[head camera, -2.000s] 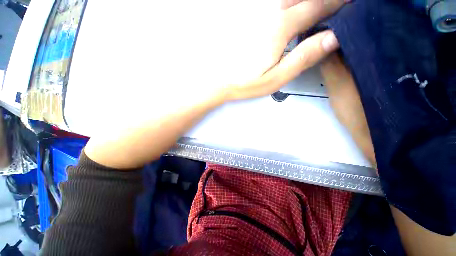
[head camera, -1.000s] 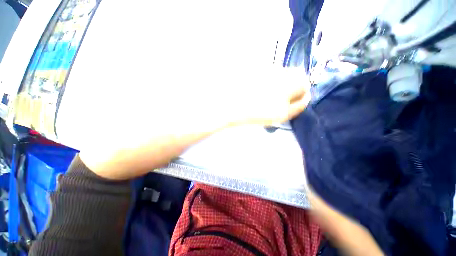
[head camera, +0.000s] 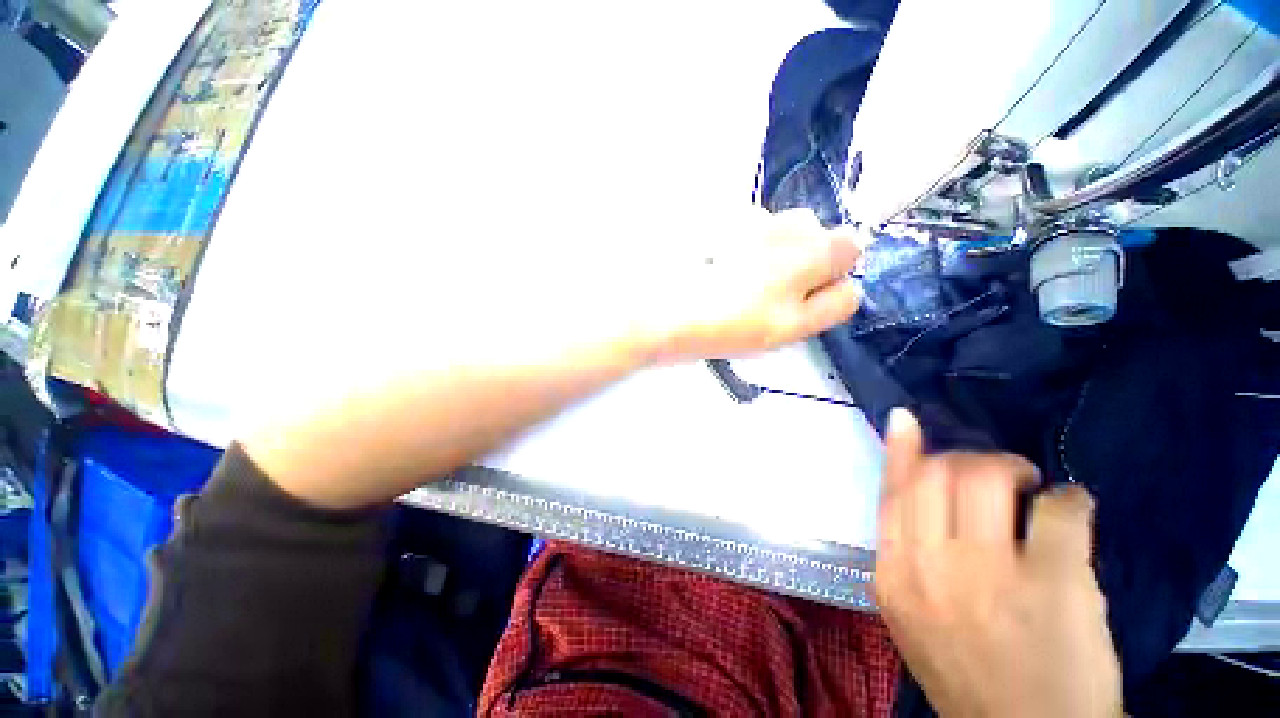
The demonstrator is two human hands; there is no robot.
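The dark navy garment [head camera: 1151, 421] lies on the table under the sewing machine head [head camera: 969, 84], with part of it beyond the needle area. The presser foot and needle area is lit bluish; the needle itself is hard to make out. My left hand [head camera: 800, 288] holds the garment's edge just left of the needle area, fingers closed on it. My right hand [head camera: 990, 561] lies nearer the front edge, its curled fingers gripping the cloth and its thumb along the cloth edge.
A grey round knob [head camera: 1078, 274] sits right of the needle area. A ruler strip [head camera: 674, 544] runs along the table's front edge. Taped cardboard [head camera: 141, 267] is at the left, a blue crate [head camera: 105, 540] below it. Red checked cloth [head camera: 632, 631] is on the lap.
My right hand has come out from under the garment onto its top. The garment has moved from the raised position across the right side to lie under the machine head, and my left hand now holds its edge there.
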